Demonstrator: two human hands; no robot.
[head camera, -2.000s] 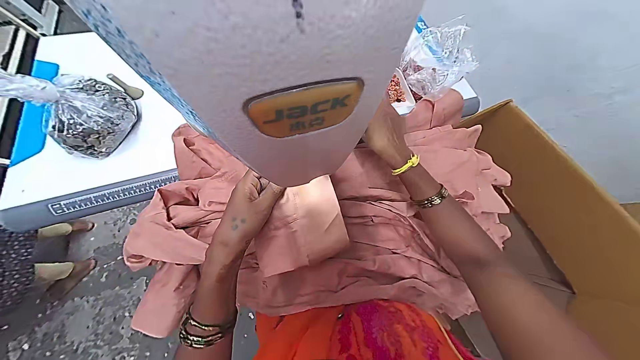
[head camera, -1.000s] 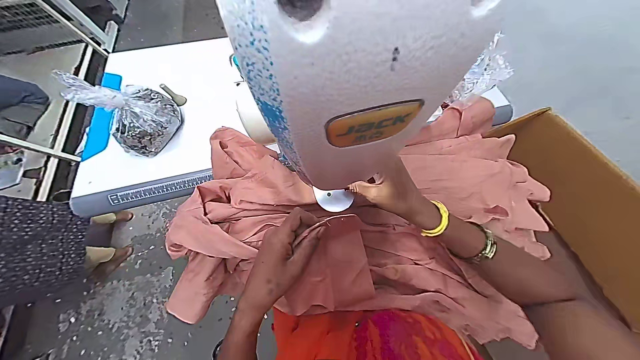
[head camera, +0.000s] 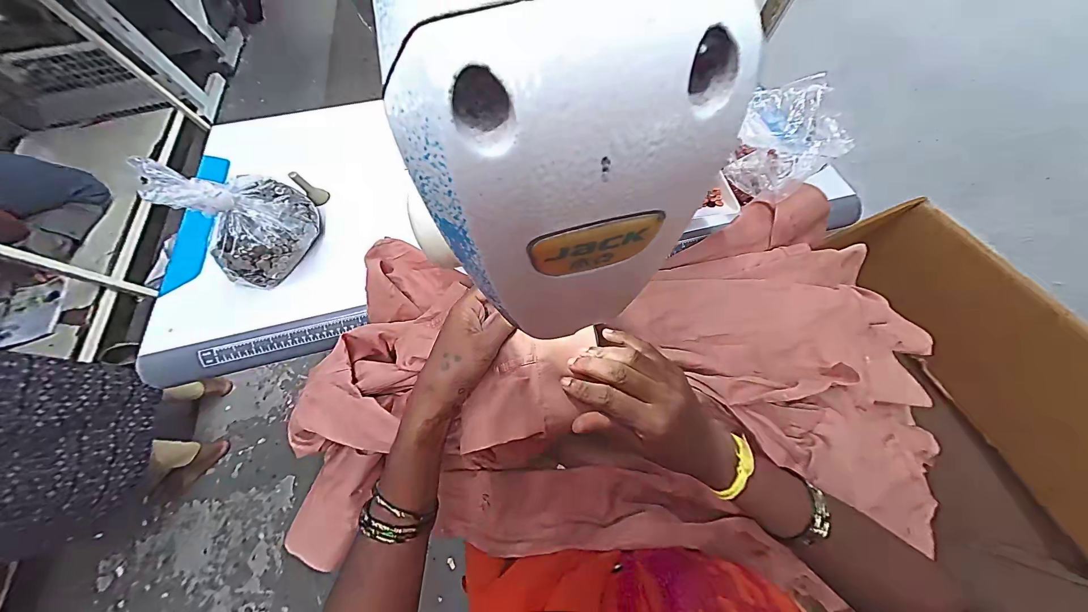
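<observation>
A white and blue Jack sewing machine head (head camera: 578, 170) stands over a heap of salmon-pink fabric (head camera: 765, 340). My left hand (head camera: 472, 344) rests on the cloth at the lower left side of the head, its fingertips partly hidden behind it; whether they pinch the cloth I cannot tell. Just right of the head's lower end is my right hand (head camera: 642, 395), fingers loosely curved and apart above the cloth, holding nothing that shows. A folded fabric piece (head camera: 510, 404) lies between the hands. The needle area is hidden by the head.
On the white machine table (head camera: 340, 170) at left lies a tied clear plastic bag of dark small pieces (head camera: 268, 234). Another plastic bag (head camera: 786, 140) with reddish pieces is at right. An open cardboard box (head camera: 977, 314) stands at right. A person's legs and patterned clothing (head camera: 68, 442) are at left.
My right hand has drawn back from the lower end of the machine head, where its fingers were a second ago. My left hand has moved up to the head's left side.
</observation>
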